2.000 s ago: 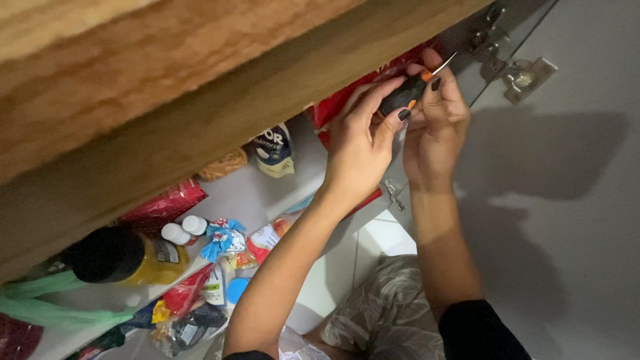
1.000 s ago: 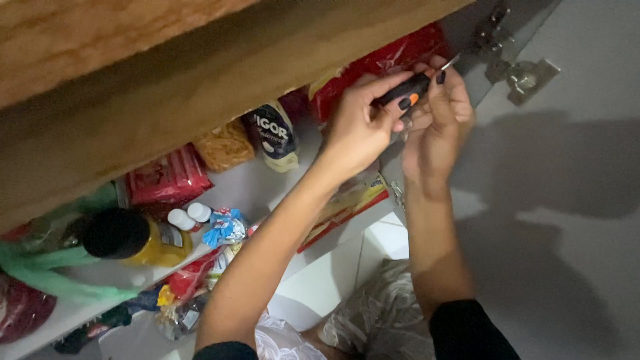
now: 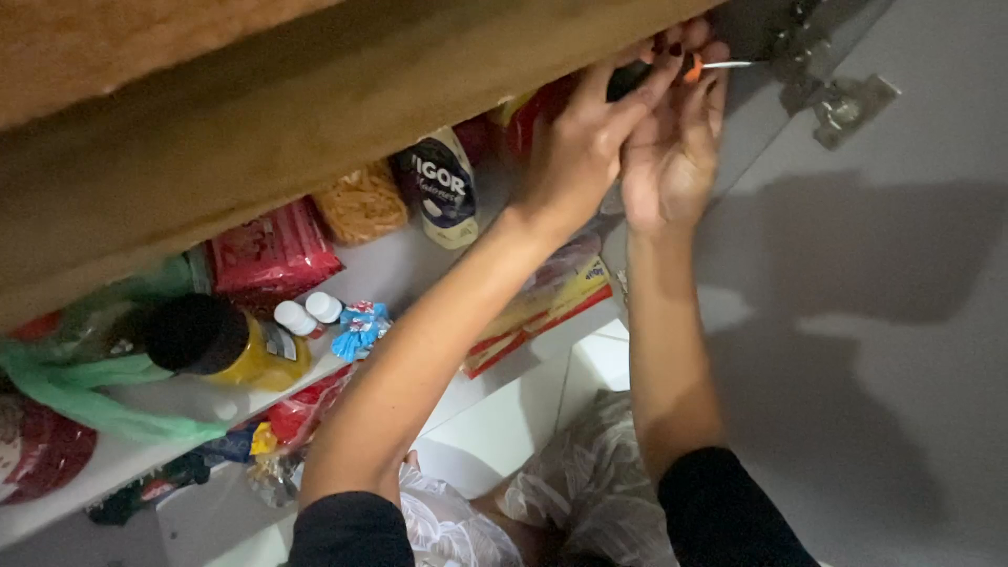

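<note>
My left hand is wrapped around the dark handle of a screwdriver with an orange collar, below the wooden edge of the cabinet. The screwdriver's metal shaft points right, to a metal hinge at the cabinet's side. My right hand is raised beside it, palm up, with its fingers around the orange collar and the start of the shaft. Whether the tip touches a screw I cannot tell. A hinge plate sits on the grey door.
A wooden board runs across the top. On the white shelf stand a mayonnaise pouch, a bag of pasta, a red packet, a yellow jar with a black lid and a green plastic bag.
The screwdriver has turned from slanting upward to nearly level, its tip now by the hinge at the cabinet's side. Both hands have moved with it, closer under the board. The view has come closer.
</note>
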